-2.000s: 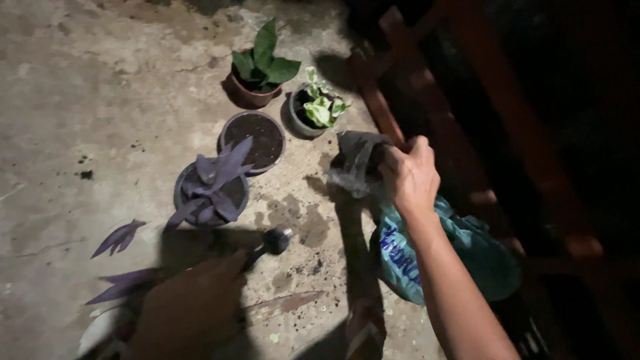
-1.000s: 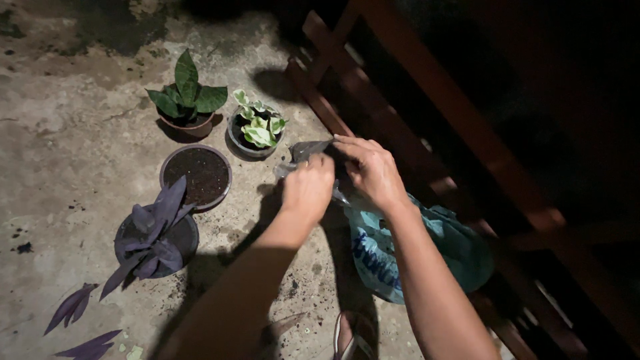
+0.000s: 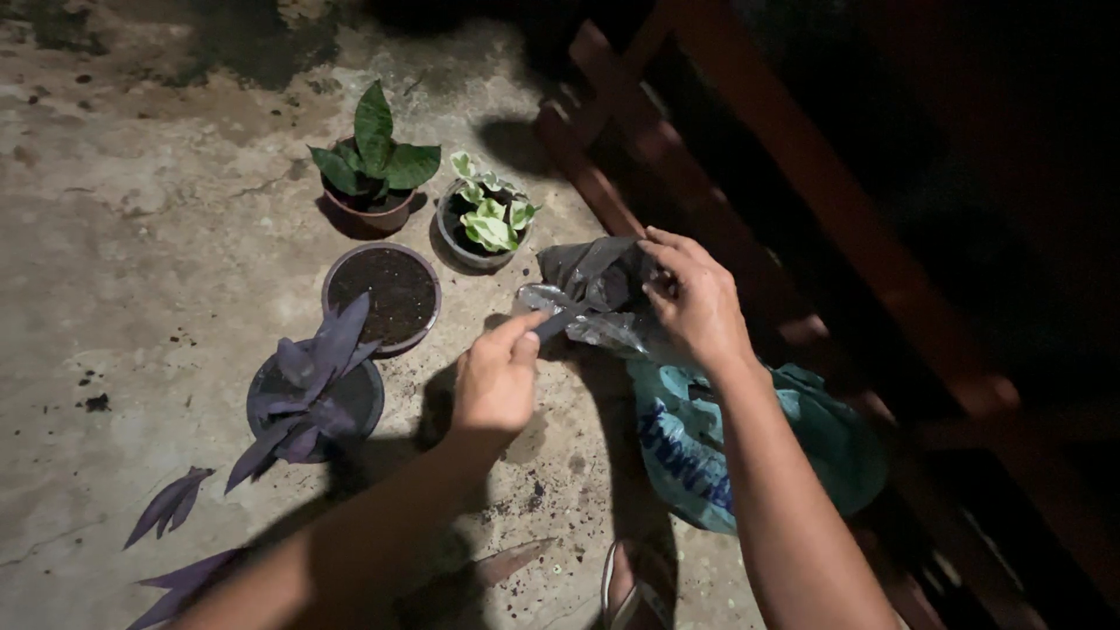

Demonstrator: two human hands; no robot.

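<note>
My left hand (image 3: 499, 372) grips a small dark tool (image 3: 551, 325), its far end against the mouth of a clear plastic bag (image 3: 604, 280) with dark contents. The bag's right side is pinched in my right hand (image 3: 700, 302). Left of the bag is a pot filled with dark soil (image 3: 382, 293). Beside that pot, a purple-leaved plant (image 3: 319, 385) stands in a dark pot. Farther back are a potted green broad-leaved plant (image 3: 374, 162) and a potted variegated plant (image 3: 488, 219).
A teal plastic bag (image 3: 682, 455) bearing writing lies under my right forearm. Reddish wooden slats (image 3: 770, 114) run along the right. Purple cuttings (image 3: 171, 503) lie on the concrete floor at the lower left, and a sandaled foot (image 3: 623, 586) shows at the bottom.
My left hand has come up from the lower left to the plastic bag, which my right hand held two seconds ago. The view has shifted somewhat.
</note>
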